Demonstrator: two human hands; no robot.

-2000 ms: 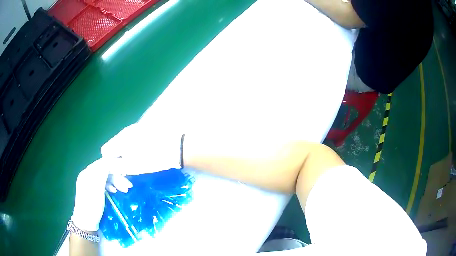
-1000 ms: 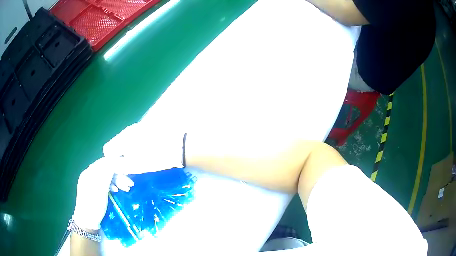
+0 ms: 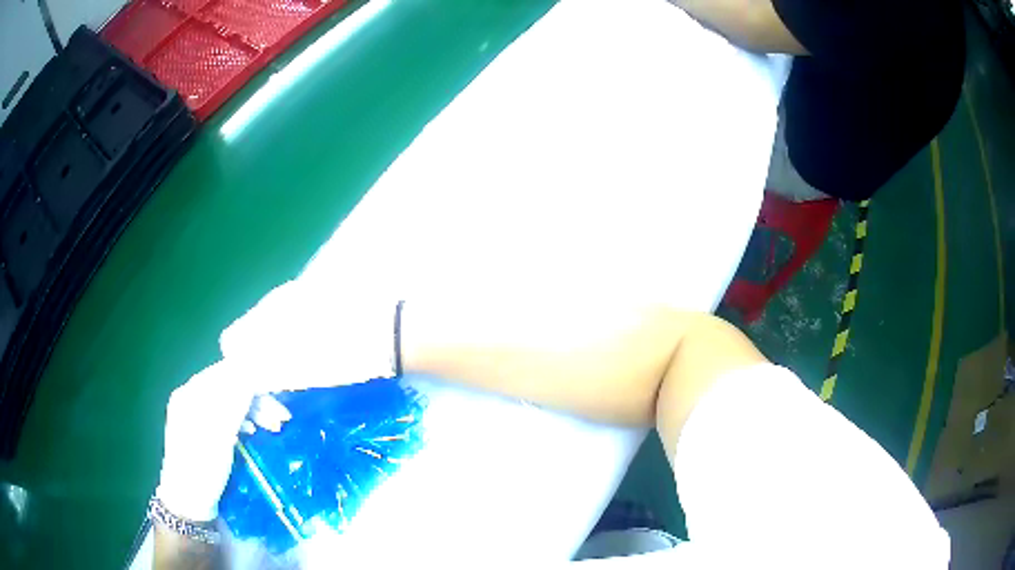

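Observation:
A pile of shiny blue film (image 3: 345, 445) lies on the overexposed white bench at the lower left, with a narrow bright yellow-green line along its left part. My left hand (image 3: 212, 429), in a white glove with a bracelet at the wrist, is at the pile's left edge, its fingertips over the film. My right hand (image 3: 317, 334), in a white glove with a dark cuff edge, reaches across just above the pile and meets my left hand. Glare washes out both gloves, so whether the fingers grip anything is hidden.
A smooth green surface (image 3: 278, 178) runs along the bench's left side, with stacked black trays (image 3: 78, 167) and a red tray (image 3: 217, 50) on it. Another person's arm and dark clothing (image 3: 874, 100) are at the upper right, by a red stool (image 3: 785, 256). A cardboard piece (image 3: 974, 423) is at the right.
The whole view has shifted slightly. My hands stay together at the blue film, with no clear change.

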